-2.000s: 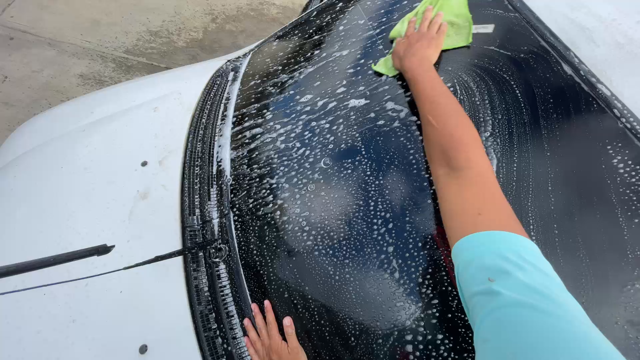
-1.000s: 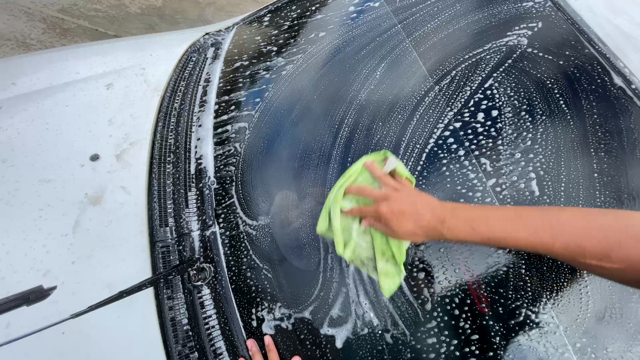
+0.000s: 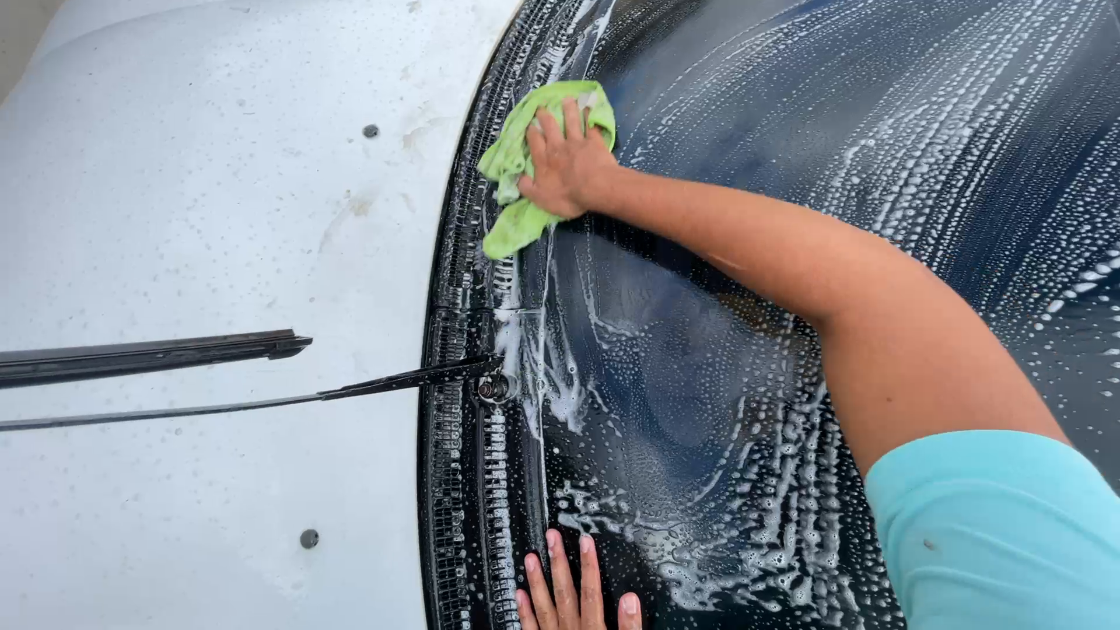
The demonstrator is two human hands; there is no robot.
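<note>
My right hand (image 3: 569, 166) presses a bunched lime-green cloth (image 3: 514, 229) against the lower edge of a car windshield (image 3: 682, 350), where the glass meets the black cowl grille (image 3: 451, 455). Soap suds and beaded streaks cover the dark glass. At the bottom of the view, my left hand (image 3: 564, 595) rests with its fingers apart on the glass edge beside the cowl; only its fingers and thumb show, and nothing is seen in it.
A wiper arm (image 3: 411, 379) rises from its pivot (image 3: 493, 388) in the cowl and reaches left over the white hood (image 3: 219, 245). Its black wiper blade (image 3: 149, 357) lies alongside. Two small dark round parts (image 3: 371, 131) sit on the hood. Pavement shows at the top left corner.
My right hand has moved with the cloth from the far part of the glass, across its middle, to the cowl edge. Fresh streaks mark the suds. My left hand remains near the cowl.
</note>
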